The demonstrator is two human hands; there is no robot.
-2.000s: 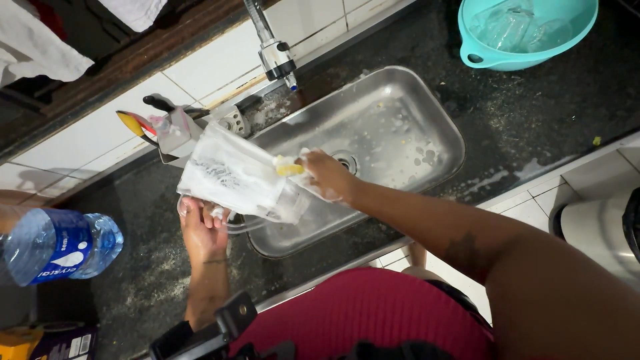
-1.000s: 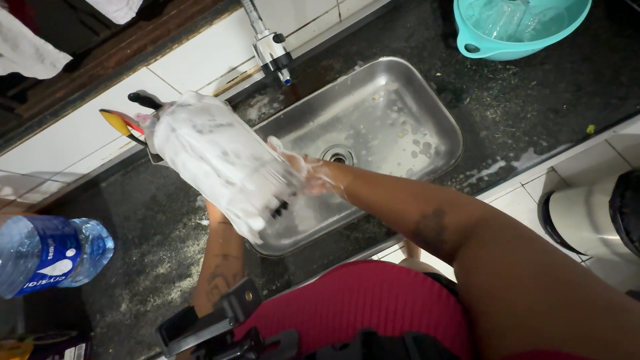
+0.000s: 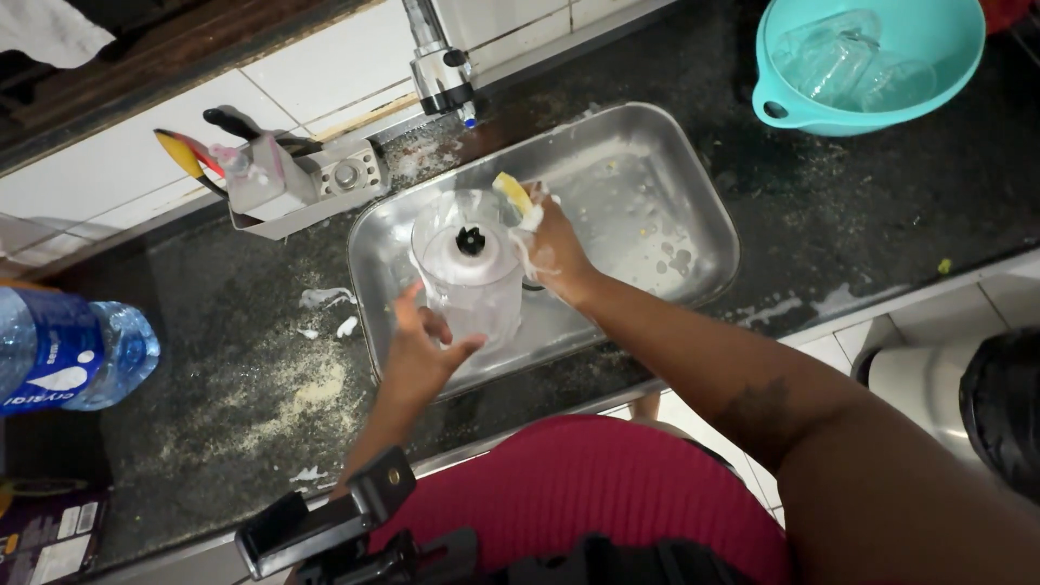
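Observation:
A clear, soapy blender jar [image 3: 471, 305] with a dark blade hub inside stands in the stainless steel sink [image 3: 650, 166], its open top toward me. My right hand [image 3: 554, 244] is at the jar's right rim and grips a yellow sponge [image 3: 512, 193] covered in suds. My left hand [image 3: 426, 345], fingers spread and curved, is beside the lower left of the jar; whether its fingertips touch the wall I cannot tell. Above the sink's back edge hangs a chrome faucet [image 3: 443, 81].
A caddy [image 3: 305, 207] with a soap bottle and dark-handled utensils stands behind the sink at left. A turquoise bowl [image 3: 877, 122] holds clear glasses. A large water bottle [image 3: 73, 349] lies at left. Suds dot the dark stone counter [image 3: 236, 390]; a bin [image 3: 926, 382] stands at right.
The soapy jar, tilted on its side above the sink's left end before, is now down in the sink with its opening up. My left hand has come away from under it.

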